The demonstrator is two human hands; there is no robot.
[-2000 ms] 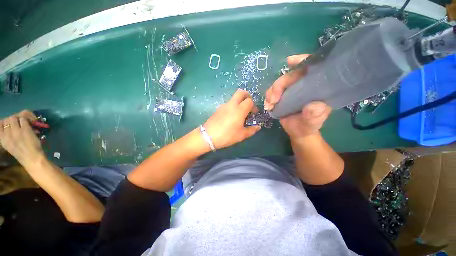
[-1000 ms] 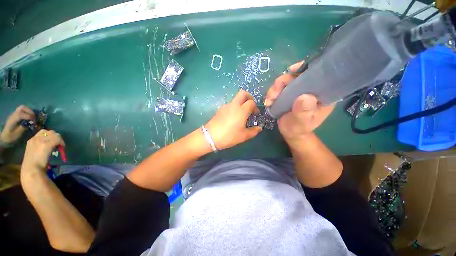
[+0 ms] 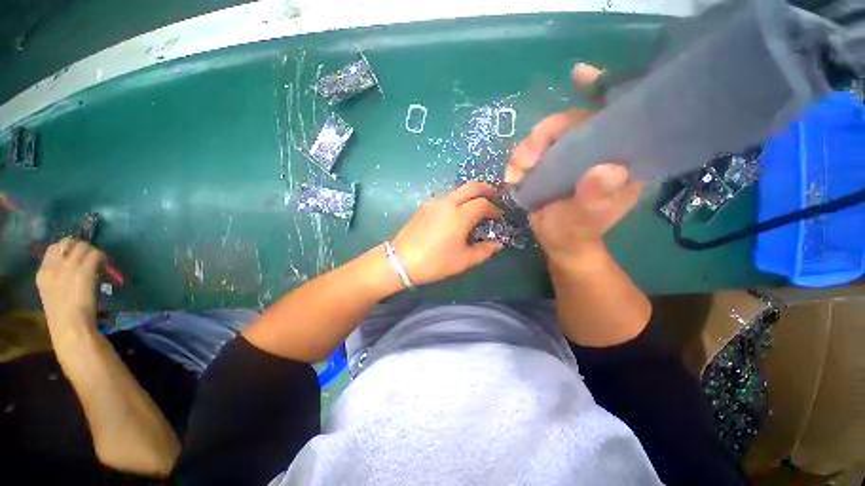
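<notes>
My left hand (image 3: 446, 234) grips a small dark circuit board (image 3: 503, 231) by its left side, low over the green bench. My right hand (image 3: 579, 199) is shut on the large grey power cutter (image 3: 664, 114), whose narrow tip is at the board's upper edge. The tool's wide rear end is blurred at the upper right. Whether the tip touches the board cannot be told. Silver clippings (image 3: 482, 133) are scattered just beyond the board.
Three board pieces (image 3: 329, 142) lie left of two pale rings (image 3: 415, 119). A board pile (image 3: 707, 190) lies beside a blue bin (image 3: 811, 209) at right, with a black hose across. A carton (image 3: 816, 370) stands below. A neighbour's hand (image 3: 71, 285) works at left.
The grey tool's rear end has swung up and toward me, and its tip has shifted slightly. My left hand keeps the board, turned a little. The neighbour's hands have moved.
</notes>
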